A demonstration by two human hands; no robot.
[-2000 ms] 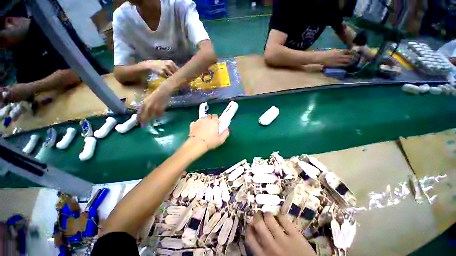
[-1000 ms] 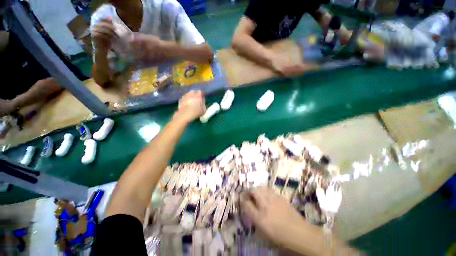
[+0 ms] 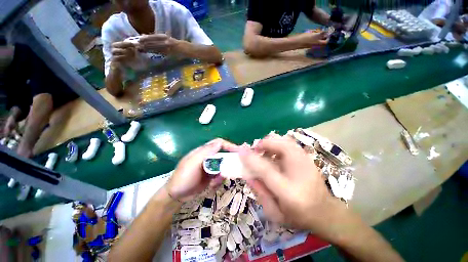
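My left hand (image 3: 192,171) holds a white housing (image 3: 214,164) above the pile. Its left end is open and shows a green circuit board inside. My right hand (image 3: 287,179) is blurred, with its fingers over the right part of the housing; whether they grip a separate cover piece cannot be told. Below both hands lies the pile of cream covers (image 3: 233,204), some with a dark square. Part of the pile is hidden behind my hands and forearms.
The green conveyor belt (image 3: 277,102) carries white housings, several at left. Blue cells (image 3: 95,225) and cardboard bits lie at left by a grey frame post (image 3: 77,84). Cardboard (image 3: 379,169) covers the bench at right. A red-edged sheet (image 3: 303,248) shows under the pile. Co-workers sit across.
My left hand has come back from the belt and now holds a housing near the pile. My right hand has risen from the pile to meet it. Housings on the belt have shifted.
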